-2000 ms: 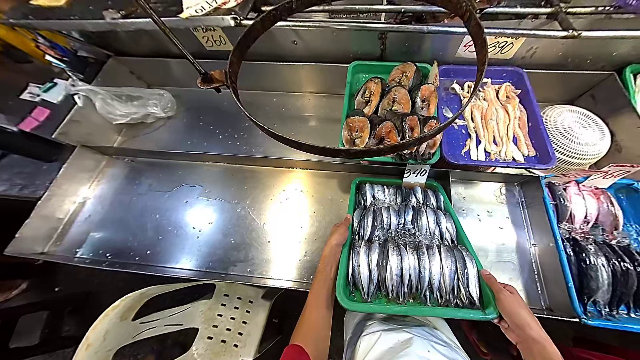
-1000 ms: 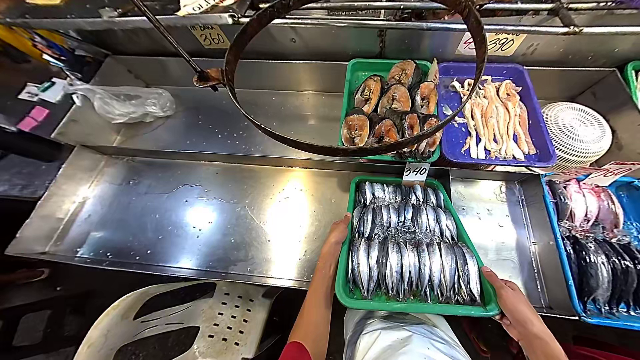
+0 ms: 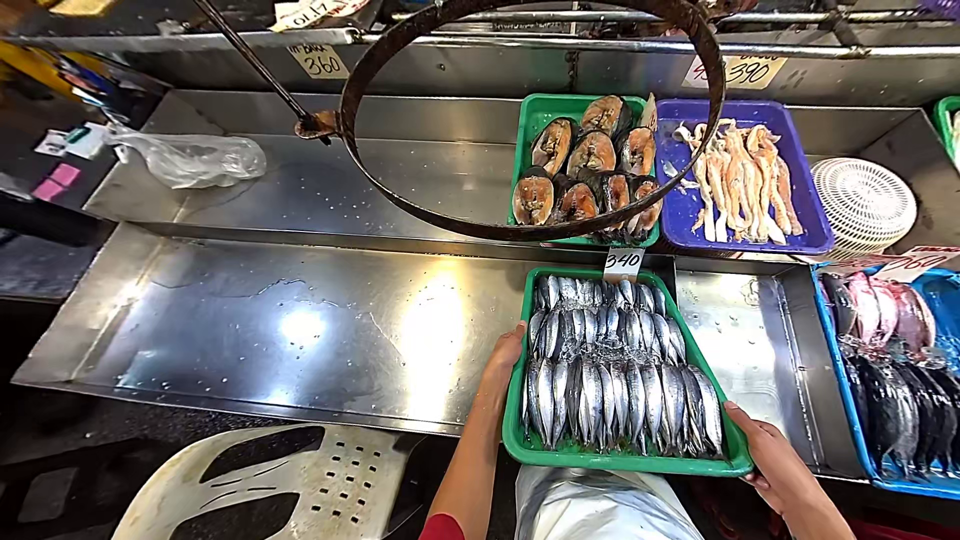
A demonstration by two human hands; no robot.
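A green plastic tray (image 3: 739, 459) holds rows of small silvery fish (image 3: 600, 397). My left hand (image 3: 508, 351) grips its left edge, and my right hand (image 3: 761, 450) holds its lower right corner; the fingers beneath are mostly hidden. The tray lies over the metal display trough, its near edge reaching out over the trough's front rim. A price card (image 3: 624, 264) stands at its far edge. Just behind is a green tray of fish steaks (image 3: 592, 154), with a purple tray (image 3: 814, 225) of pale fish strips to its right.
A rusty metal ring (image 3: 450, 217) hangs over the trough. To the right are a white plastic basket (image 3: 862, 199) and a blue tray (image 3: 847, 397) of dark and pink fish. A clear plastic bag (image 3: 195, 159) lies at the back left. Below left stands a plastic chair (image 3: 337, 480).
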